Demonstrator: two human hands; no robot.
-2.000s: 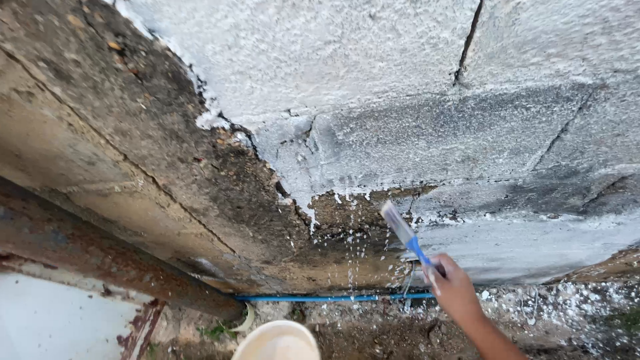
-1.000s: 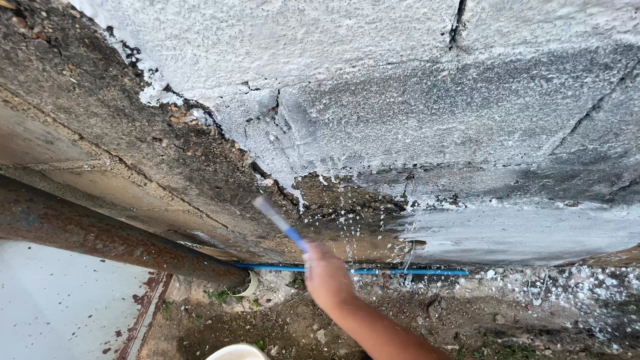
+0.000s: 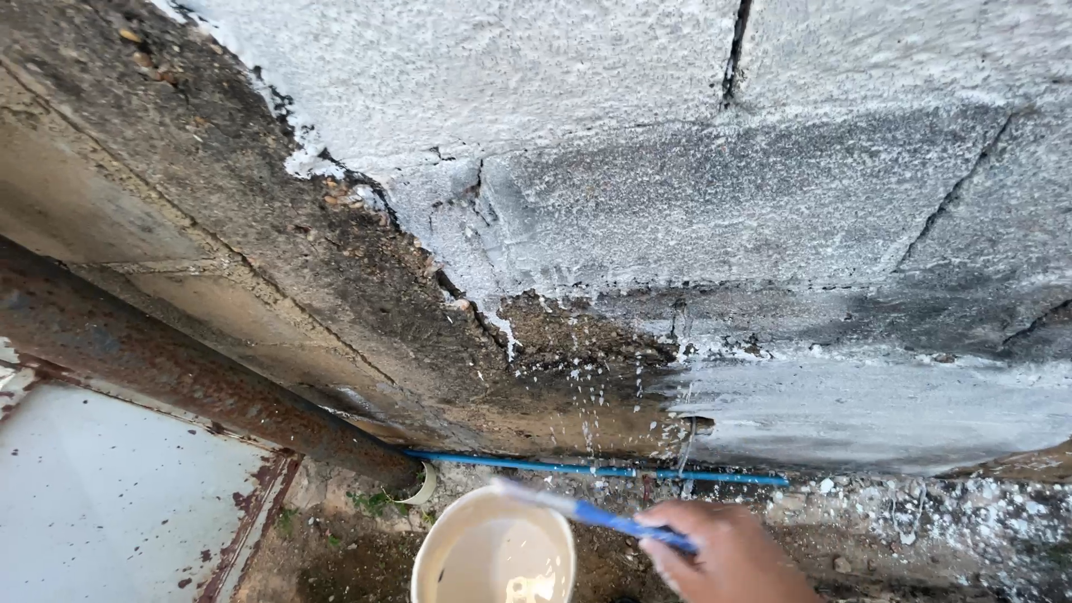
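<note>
My right hand (image 3: 724,548), at the lower right of centre, grips the blue handle of a paintbrush (image 3: 603,517). The blurred bristles, pale with paint, point left over the upper right rim of a cream bucket (image 3: 425,544). Pale liquid (image 3: 494,557) shows inside the bucket. Behind them stands a block wall (image 3: 636,201) with white paint over grey blocks. A bare brown patch (image 3: 578,331) and white drips lie low on it. My left hand is out of view.
A rusty metal pipe (image 3: 193,368) slants down at the left, beside a pale, rust-edged metal panel (image 3: 126,486). A thin blue pipe (image 3: 586,469) runs along the wall's foot. Paint-spattered ground (image 3: 946,511) lies at the right. The unpainted wall face (image 3: 335,268) is rough and stained.
My right hand has moved the brush from in front of the wall's lower part to over the bucket. More of the bucket shows than one second ago.
</note>
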